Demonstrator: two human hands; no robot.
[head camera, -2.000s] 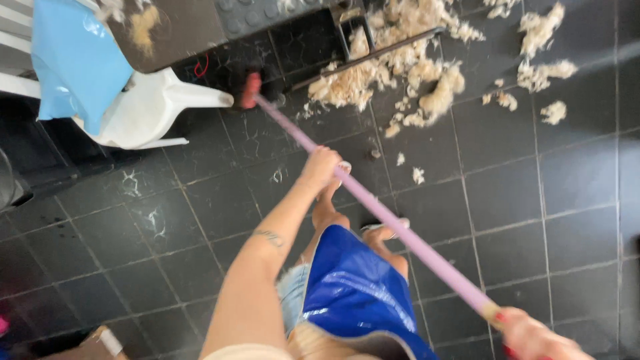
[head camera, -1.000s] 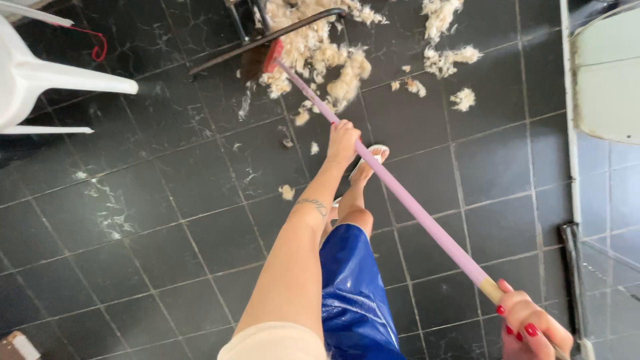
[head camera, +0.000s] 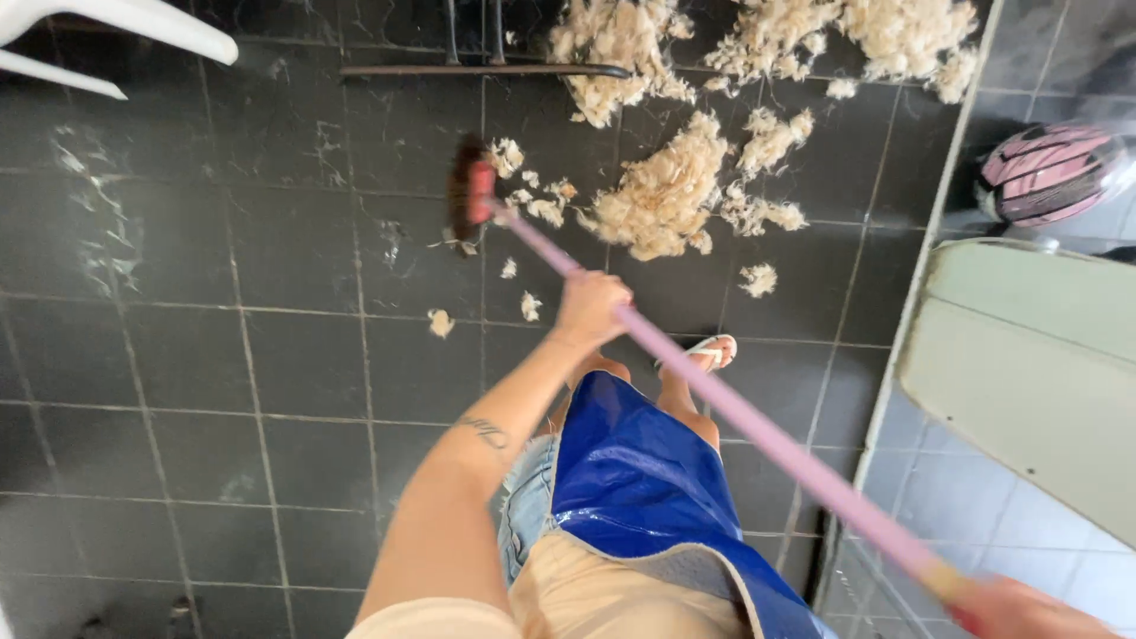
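Observation:
My left hand (head camera: 593, 309) grips the pink handle of a broom (head camera: 745, 413) partway down its length. At the lower right edge, my right hand (head camera: 1021, 608), blurred and partly cut off, is closed around the handle's top end. The broom's red head with dark bristles (head camera: 470, 191) is on the dark tiled floor, left of a clump of cream-coloured fluffy hair (head camera: 661, 191). Small tufts (head camera: 546, 209) lie just right of the bristles. Larger piles (head camera: 621, 53) spread along the top of the view.
A metal stand's foot bar (head camera: 488, 70) crosses above the broom head. White plastic chair legs (head camera: 169, 27) show at the upper left. At right are a pale panel (head camera: 1029, 355) and a pink and black helmet-like object (head camera: 1052, 173). My sandalled foot (head camera: 710, 352) stands below the clumps.
The broom head was by the chair leg, then at the hair beside the stand's bar; now it is below that bar, left of the clumps. Both hands stay on the handle. The view has shifted.

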